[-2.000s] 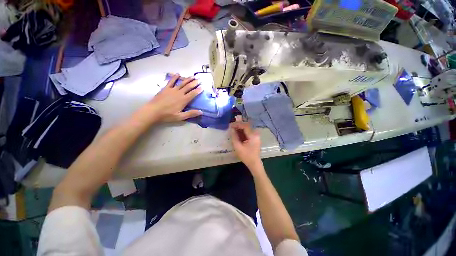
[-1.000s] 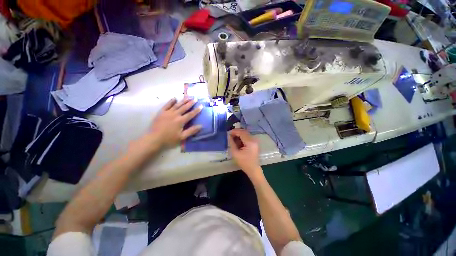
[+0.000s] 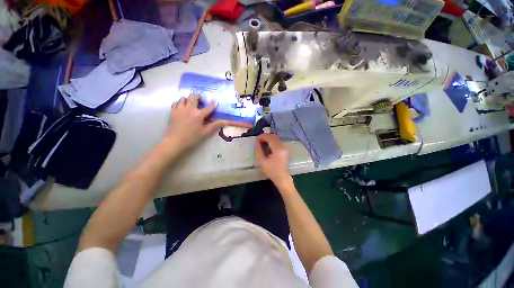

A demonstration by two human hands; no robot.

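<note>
The blue translucent template (image 3: 209,90) lies slantwise under the machine's needle area (image 3: 243,104), which glows in lamp light. An orange-brown strip runs along its near edge. My left hand (image 3: 193,119) rests on the template's near left edge, fingertips on the plastic and thumb along the strip. A dark fabric piece with a pale part (image 3: 239,133) shows just below the strip. My right hand (image 3: 273,156) is beside it, right of the template, with its fingers closed around a small dark tool that is mostly hidden.
Sewn grey-blue pieces (image 3: 307,126) lie under the machine arm (image 3: 338,59). A yellow part (image 3: 405,121) is further right. Dark pieces (image 3: 79,152), pale pieces (image 3: 98,84) and grey fabric (image 3: 138,48) lie left. A parts box (image 3: 389,17) stands behind.
The template has turned under the needle; its strip now faces me. My left hand has shifted slightly left and up. The dark and pale fabric now shows below it. My right hand stays near the needle.
</note>
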